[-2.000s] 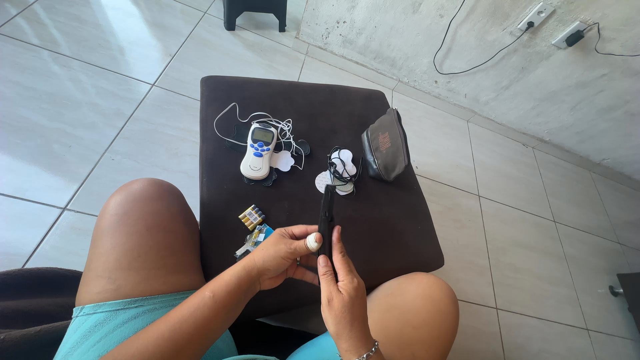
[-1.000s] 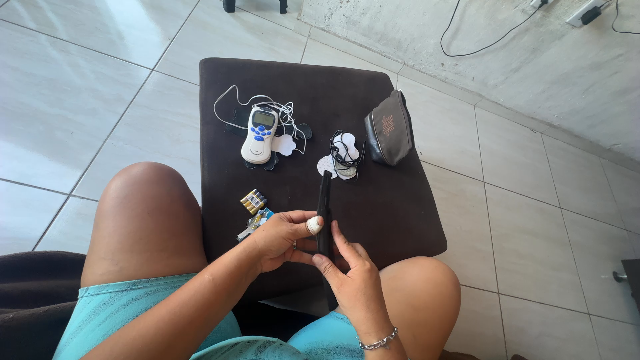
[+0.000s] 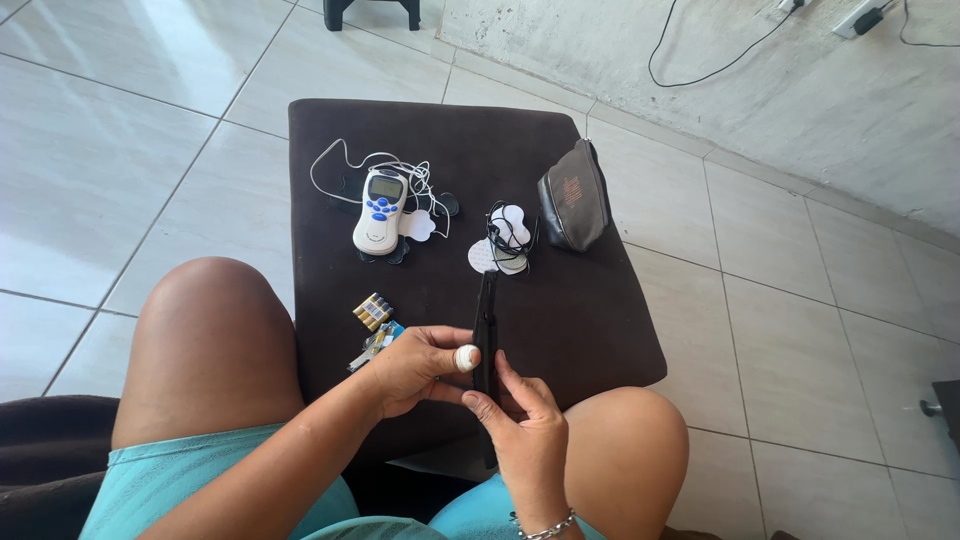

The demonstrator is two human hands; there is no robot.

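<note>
A thin black object (image 3: pixel 486 322), seen edge-on and perhaps a flat case or device, is held upright between my two hands. My left hand (image 3: pixel 420 364), its thumb wrapped in white tape, grips it from the left. On its right side, my right hand (image 3: pixel 525 420) holds it lower down with thumb and fingers. A pack of small batteries (image 3: pixel 373 311) and an opened blister package (image 3: pixel 379 343) lie just beyond my left hand. Farther off are a white handheld electrotherapy unit (image 3: pixel 380 214) with a white cable, and white electrode pads (image 3: pixel 484 256) under a coiled black cable.
The dark upholstered ottoman (image 3: pixel 435 292) holds these things between my knees. A dark zip pouch (image 3: pixel 576 196) stands at its right edge. Beyond are a black stool (image 3: pixel 371 11), tiled floor and a wall with plugged-in cords (image 3: pixel 720 75).
Both hands keep hold of the black object, at nearly the same place. The things on the ottoman have not moved. The view has shifted slightly.
</note>
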